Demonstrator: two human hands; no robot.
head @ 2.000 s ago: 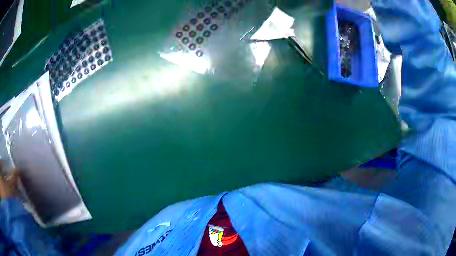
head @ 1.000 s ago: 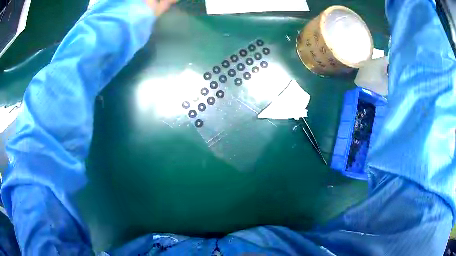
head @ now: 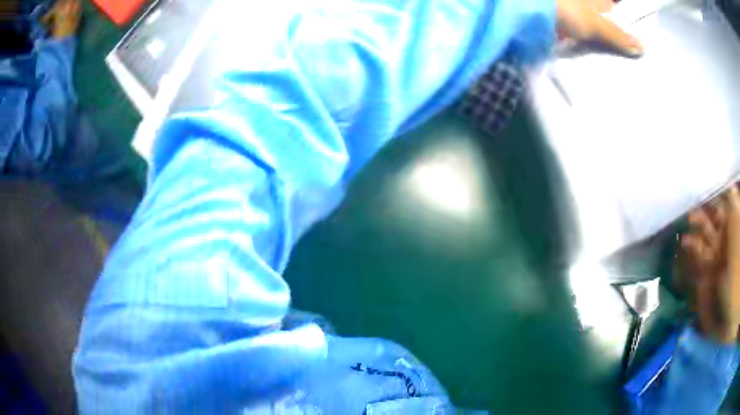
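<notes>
A large pale stack of white, tablet-sized sheets fills the upper right, washed out by glare. A thin dark edge shows along its lower right side; whether a cover lies in it I cannot tell. My left hand is at its upper left edge, with one finger stretched over the surface and the other fingertips hidden. My right hand, blurred and partly cut off by the right rim, has its fingers at the lower right edge. A sheet of small black rings lies left of the stack, partly behind my left sleeve.
Tweezers, a small white piece and the blue bin are at lower right. A grey panel on white sheets lies upper left. Another person's hand and an orange-red object show at far upper left.
The view has swung. My left arm now reaches across to the upper right, and both hands are at the pale stack. The tape roll is out of view.
</notes>
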